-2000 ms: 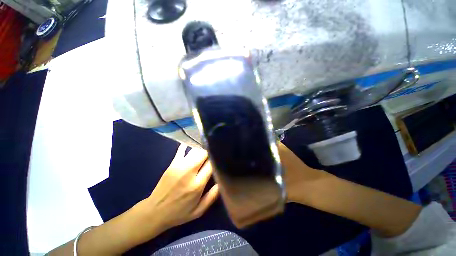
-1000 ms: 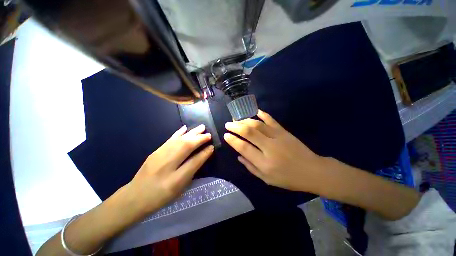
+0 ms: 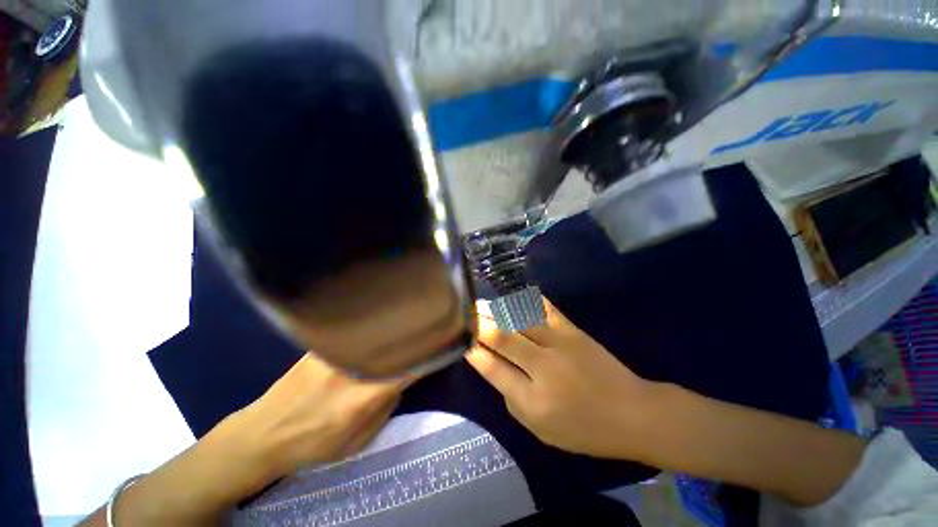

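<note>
The dark navy garment panel lies under the head of the white sewing machine and over the table's front edge. My right hand lies on the panel beside the ribbed grey cylinder, fingers pointing left. My left hand lies on the panel at the left; its fingers are hidden behind the large shiny chrome and black guard. The guard also hides the needle spot and the small dark piece.
A printed ruler runs along the front table edge. A smartphone lies right of the machine. Blue basket parts show at the lower right. Another dark cloth lies at the far left.
Compared with one second ago, the view has shifted and the guard now covers my left fingers and the lit needle spot. My right hand stays on the panel beside the ribbed cylinder.
</note>
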